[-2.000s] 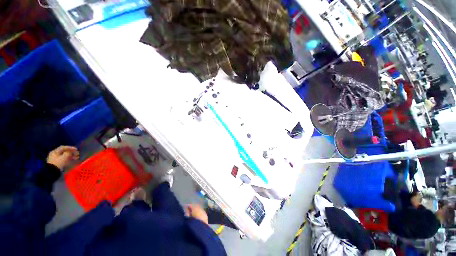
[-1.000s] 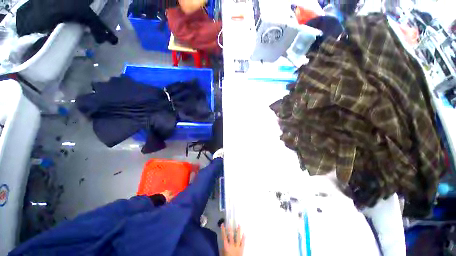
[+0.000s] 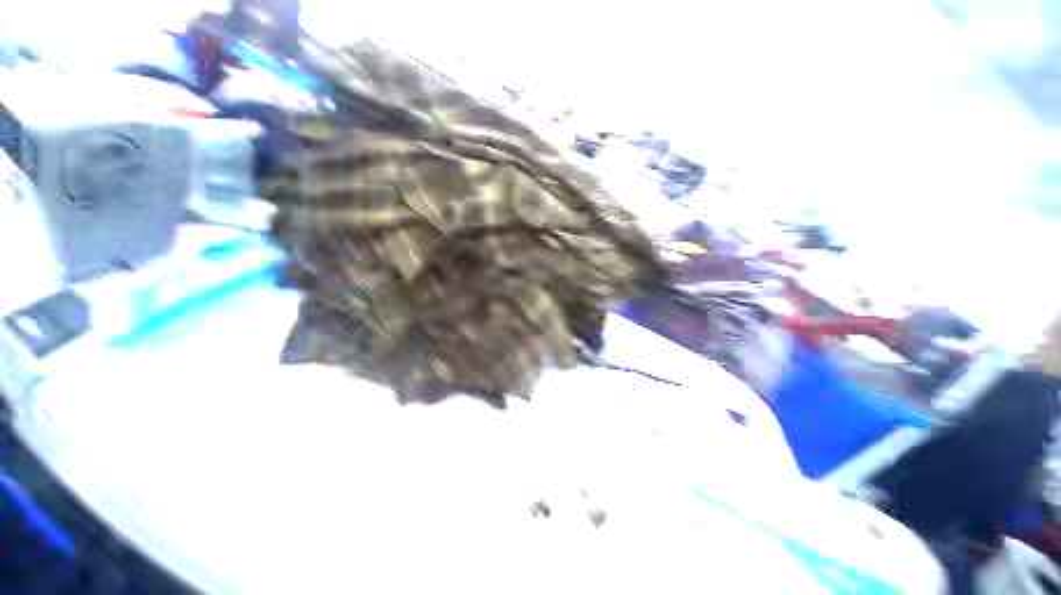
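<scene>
A crumpled heap of brown plaid garments [image 3: 454, 256] lies at the back of the white machine table [image 3: 291, 465]. The frame is strongly blurred and overexposed. The white sewing machine head with a light-blue stripe [image 3: 791, 552] shows at the lower right. Small dark metal parts [image 3: 539, 509] show at its left end, too blurred to make out. Neither of my hands is in the picture.
A grey-white machine box end [image 3: 122, 192] stands left of the heap, with a light-blue stripe and a small dark panel [image 3: 49, 322] near it. A blue crate [image 3: 832, 407] and dark cloth [image 3: 977, 453] are at the right.
The view has swung up and to the right. The heap now shows left of centre. My hands, the red stool and the crate with navy garments have left the picture.
</scene>
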